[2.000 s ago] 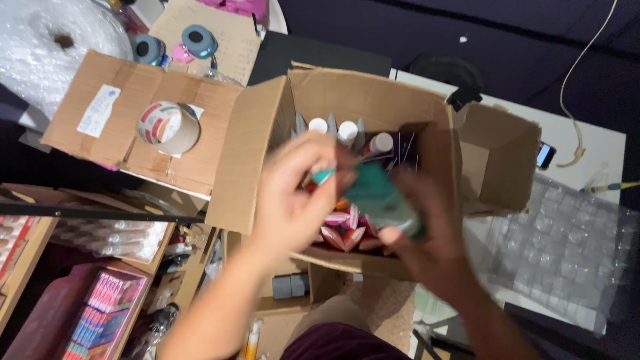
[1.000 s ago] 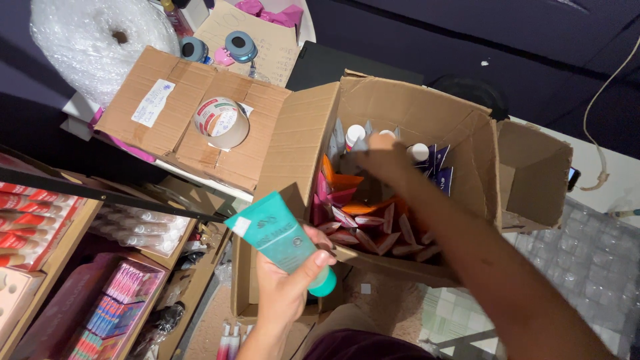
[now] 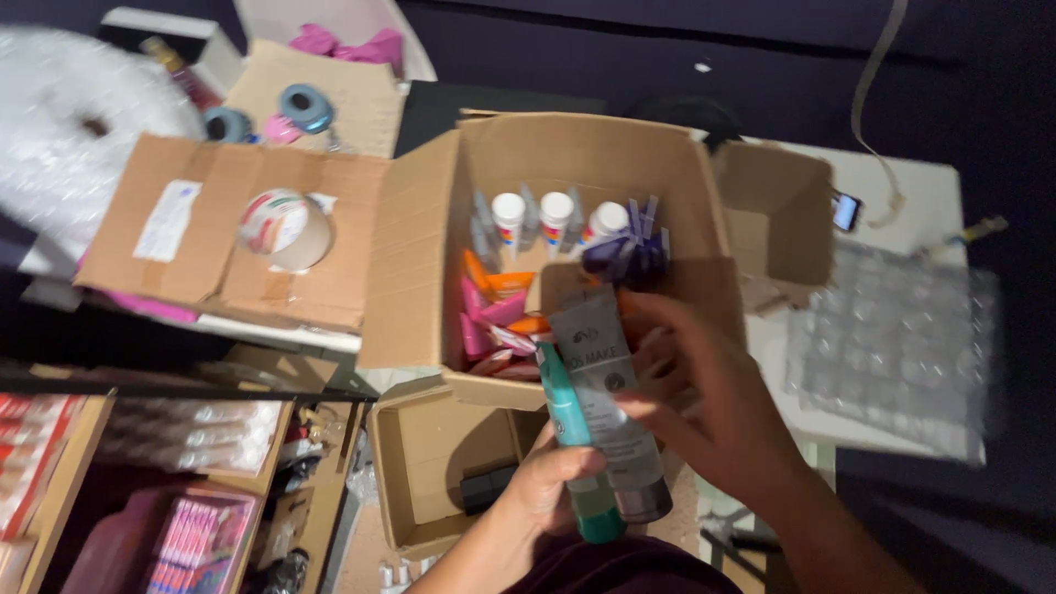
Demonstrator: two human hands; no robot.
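My left hand (image 3: 549, 478) grips a teal squeeze tube (image 3: 575, 445) with a green cap near its lower end. Beside it and against it is a clear-grey squeeze tube (image 3: 606, 388) with a dark cap, whose right edge is touched by the fingers of my right hand (image 3: 701, 396). Both tubes are over the near side of an open cardboard box (image 3: 586, 153). In the box stand several white-capped containers (image 3: 557, 208) among grey tubes. Dark purple packs (image 3: 631, 252) lie at the right, and pink and orange packs (image 3: 499, 309) at the left.
A tape roll (image 3: 289, 231) rests on a closed carton (image 3: 181, 239) at left, by a bubble wrap roll (image 3: 82, 124). A smaller open box (image 3: 437, 450) is below. Right: a small carton (image 3: 775, 214), a phone (image 3: 846, 212) and a sheet of air cushions (image 3: 899, 338).
My right hand was inside the box a second ago; now it is at the clear-grey tube, out over the near edge. The teal tube has moved beside that tube, still in my left hand.
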